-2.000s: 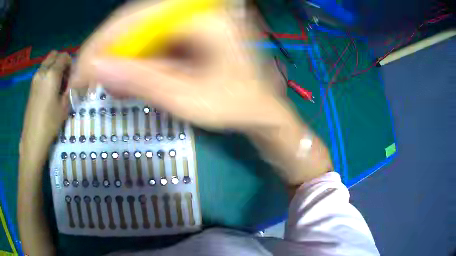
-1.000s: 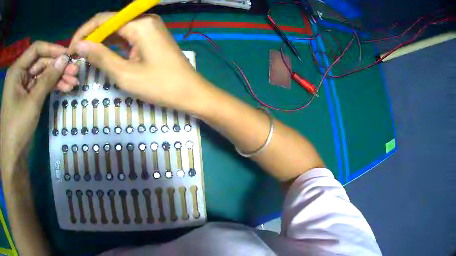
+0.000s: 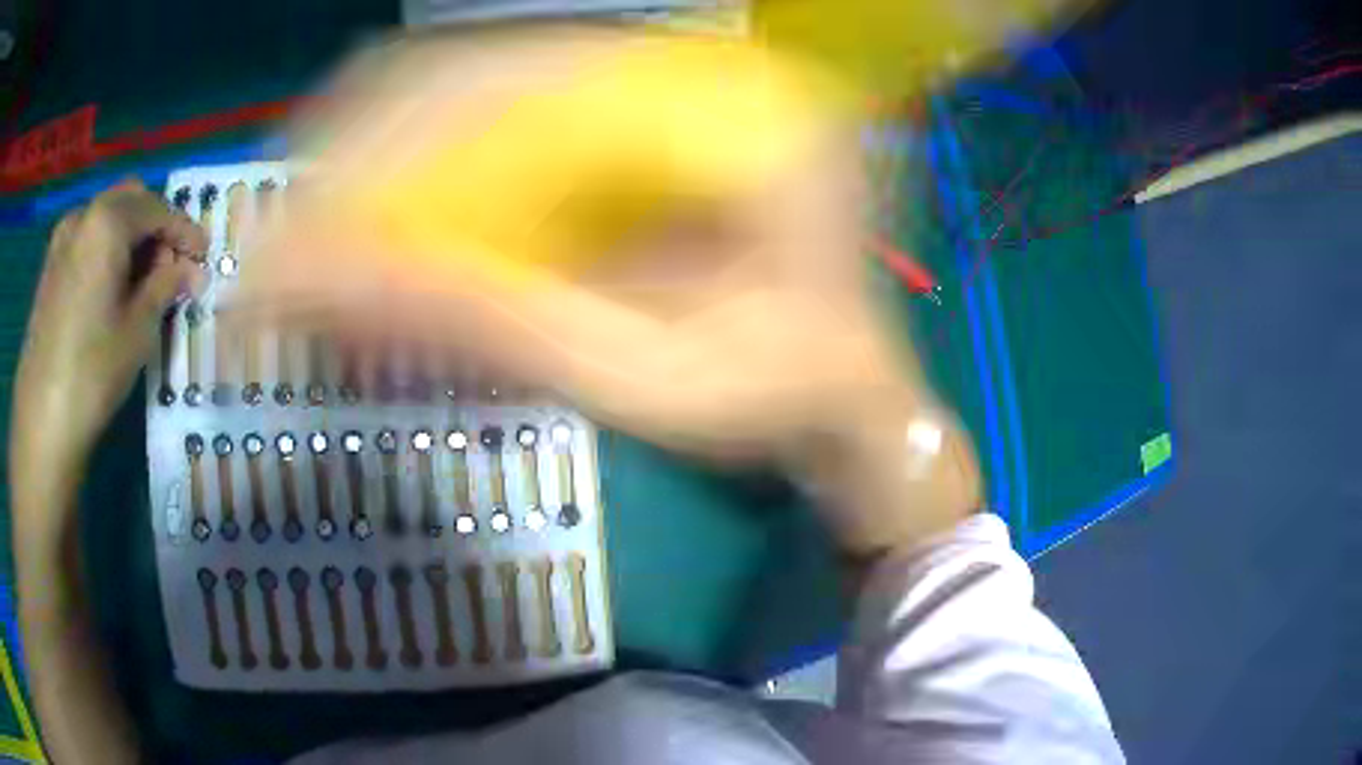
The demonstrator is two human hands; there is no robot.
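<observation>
A white component tray [image 3: 374, 549] lies flat on the green mat, with rows of brown dumbbell-shaped slots and tiny silver or dark discs at many slot ends. My left hand [image 3: 112, 269] is at the tray's upper left edge, its fingers bent over the slots; whether it pinches a disc I cannot tell. My right hand [image 3: 627, 284] is badly blurred above the upper right of the tray and hides part of it. It holds the yellow probe pen [image 3: 598, 150], also blurred, across the palm. Its tip cannot be made out.
A red clip [image 3: 905, 271] lies right of my right hand. Thin red wires [image 3: 1031, 209] tangle at the upper right, near a cream rod [image 3: 1255, 156]. A pale stack [image 3: 568, 9] is at the far edge. A grey-blue surface [image 3: 1240, 448] lies at right.
My right hand and the yellow pen have moved right and up, away from my left fingers, and blurred. My left hand has turned and its fingers now bend down at the tray's edge.
</observation>
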